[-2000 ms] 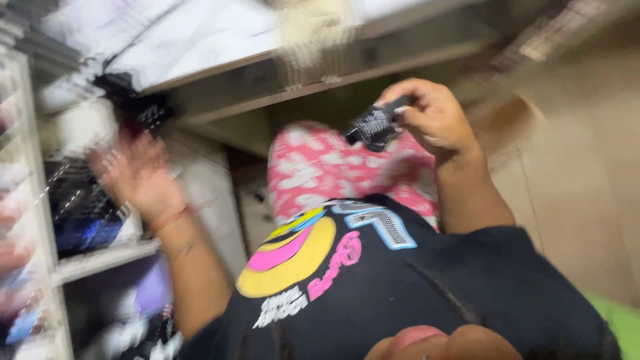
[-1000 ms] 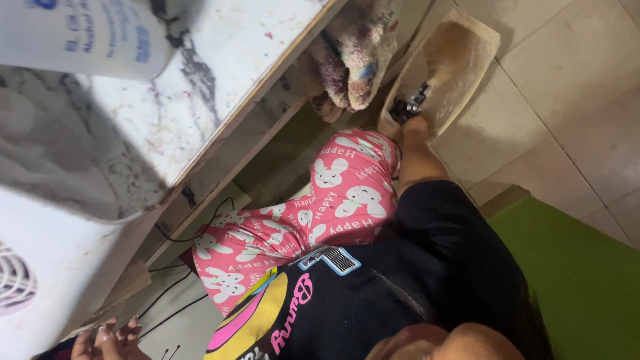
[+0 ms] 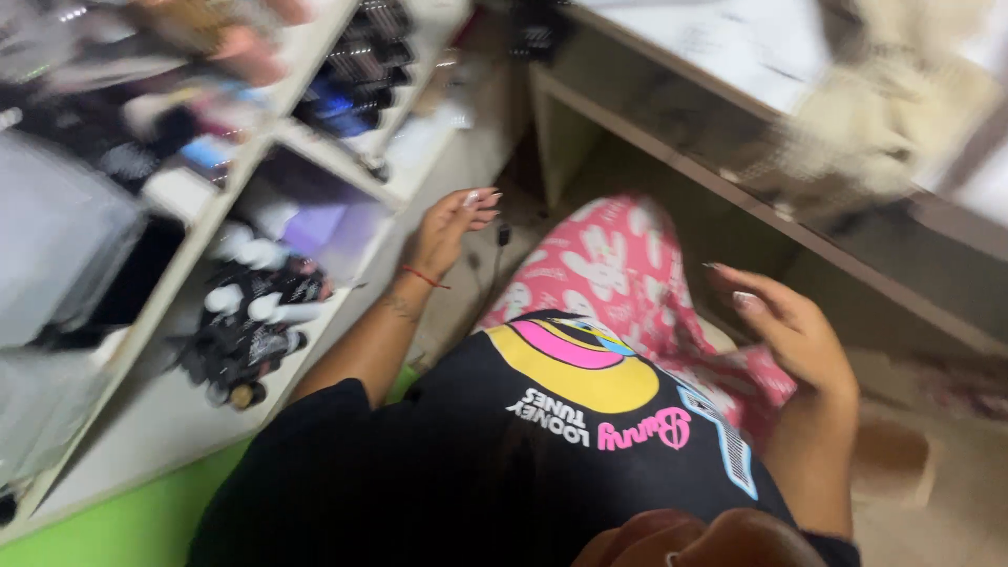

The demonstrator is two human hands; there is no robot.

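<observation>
My left hand (image 3: 457,224), a red string at its wrist, is raised beside the shelf unit, fingers apart and nothing in them. Below its fingertips a small black cable plug (image 3: 504,234) shows by the floor. Over my lap, in pink trousers with white rabbits (image 3: 602,264), my right hand (image 3: 776,315) hovers with fingers spread and holds nothing. It is nearest to my right knee and the desk front. The view is blurred.
To the left stands a white shelf unit (image 3: 169,272) with dark bottles (image 3: 252,315) and a purple item (image 3: 315,224). Ahead is a desk (image 3: 669,150) with a beige cloth (image 3: 890,118) over its edge. A brownish container (image 3: 894,457) lies at right on the tiled floor.
The small black item in my right hand two seconds ago was at the floor container one second ago; the hand is now empty over my lap. The view has swung toward the shelves.
</observation>
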